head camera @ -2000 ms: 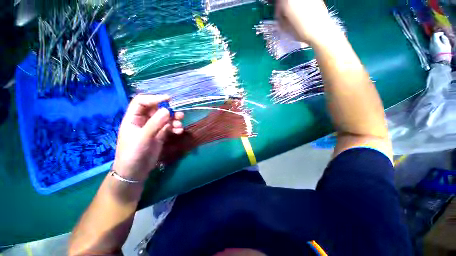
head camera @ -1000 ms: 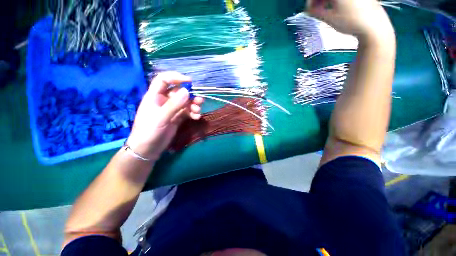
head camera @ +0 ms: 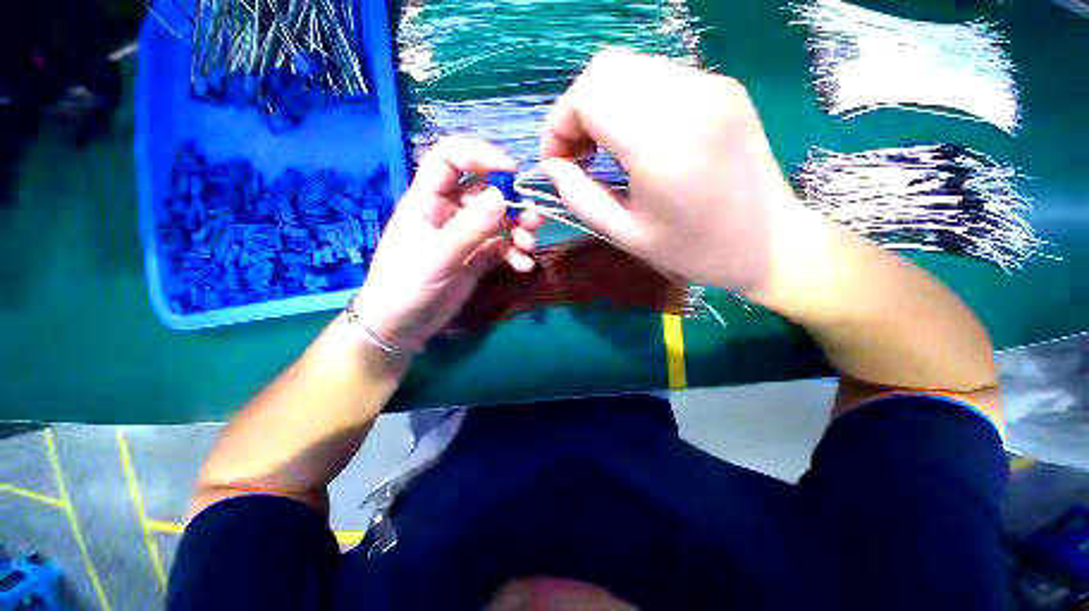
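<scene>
My left hand (head camera: 440, 239) pinches a small blue connector housing (head camera: 504, 186) between thumb and fingertips. Pale wires (head camera: 561, 215) trail from the housing to the right, under my right hand. My right hand (head camera: 657, 167) is beside the housing, with thumb and forefinger closed on a thin pale wire (head camera: 534, 179) at its right side. Whether the wire's tip is inside the housing cannot be told. Both hands are above the violet-blue wires (head camera: 478, 119) and the brown wires (head camera: 597, 277), hiding parts of them.
A blue tray (head camera: 265, 318) at left holds loose housings (head camera: 269, 233) and, at its far end, wired harnesses (head camera: 281, 48). Green wires (head camera: 549, 38) lie beyond my hands. White wires (head camera: 914, 66) and black-and-white-looking wires (head camera: 914, 197) lie at right. Yellow tape (head camera: 676, 352) marks the table edge.
My right hand has come from the white wires at far right to the housing in my left hand, with a pale wire. The view has shifted, so tray and bundles sit further right.
</scene>
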